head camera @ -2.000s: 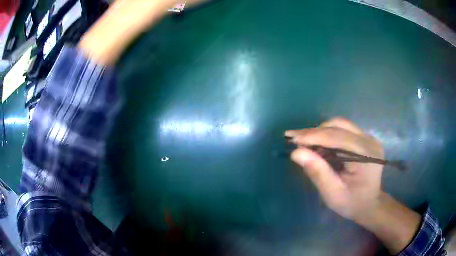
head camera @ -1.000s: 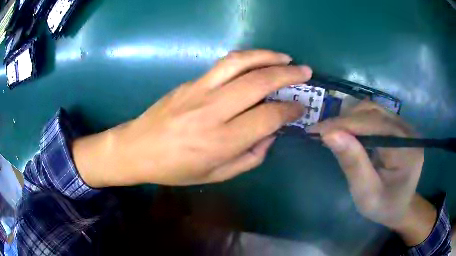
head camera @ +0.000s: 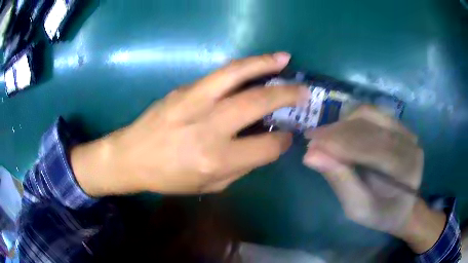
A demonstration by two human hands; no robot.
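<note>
A black phone housing [head camera: 354, 88] lies on the green mat right of centre. It bears a white keypad board [head camera: 303, 114] with dark marks and a blue flex strip [head camera: 331, 111]. My left hand [head camera: 190, 133] reaches over the housing's left end, fingers spread and one fingertip over the board; it steadies the housing. My right hand [head camera: 372, 167] is at the housing's near side and covers much of its right half. It holds dark tweezers [head camera: 387, 181], which slant back across the palm; their tips are blurred and hidden.
Other phone units with white faces, one of them a single unit [head camera: 19, 72], lie at the upper left on the green mat [head camera: 169, 25]. Glare streaks cross the mat. A pale object [head camera: 277, 254] shows at the bottom edge.
Since one second ago, my left fingers have spread apart and bare more of the board's left part. My right hand has shifted slightly left, and the tweezers now slant downward to the right.
</note>
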